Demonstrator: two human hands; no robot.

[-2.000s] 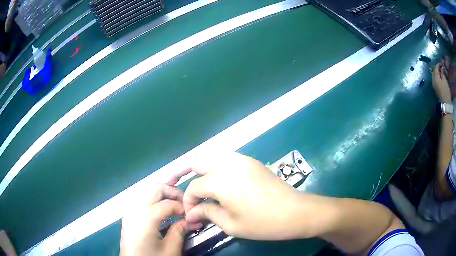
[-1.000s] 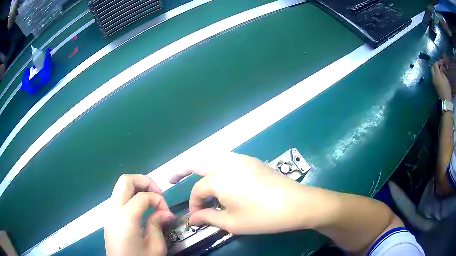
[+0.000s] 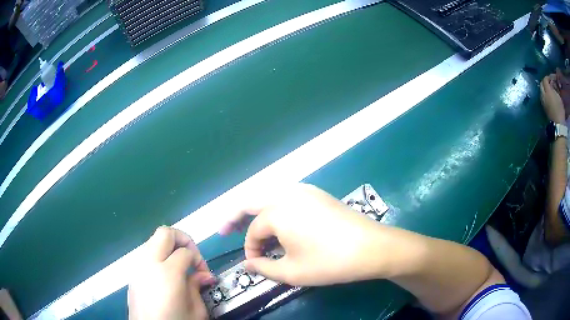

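A silvery metal bar (image 3: 235, 295) with round seats lies on the green bench at the bottom, under my hands; its far end shows beyond my right wrist. A dark edge runs along its near side. My left hand (image 3: 170, 275) is at the bar's left end, thumb and finger together at its edge; whether it holds a part is hidden. My right hand (image 3: 306, 240) is over the bar's middle, thumb and index finger pinched at a seat; any small part in the pinch is hidden. Two round seats show between my hands.
A black base plate (image 3: 465, 28) lies at the upper right. A ribbed grey block (image 3: 157, 19), a blue bin (image 3: 47, 97) with a white bottle and a clear tray (image 3: 50, 19) are at the upper left. Another person's hand (image 3: 551, 97) is at the right edge.
My left hand has moved left and away from my right hand, uncovering round seats on the bar. My right hand has shifted slightly right along the bar.
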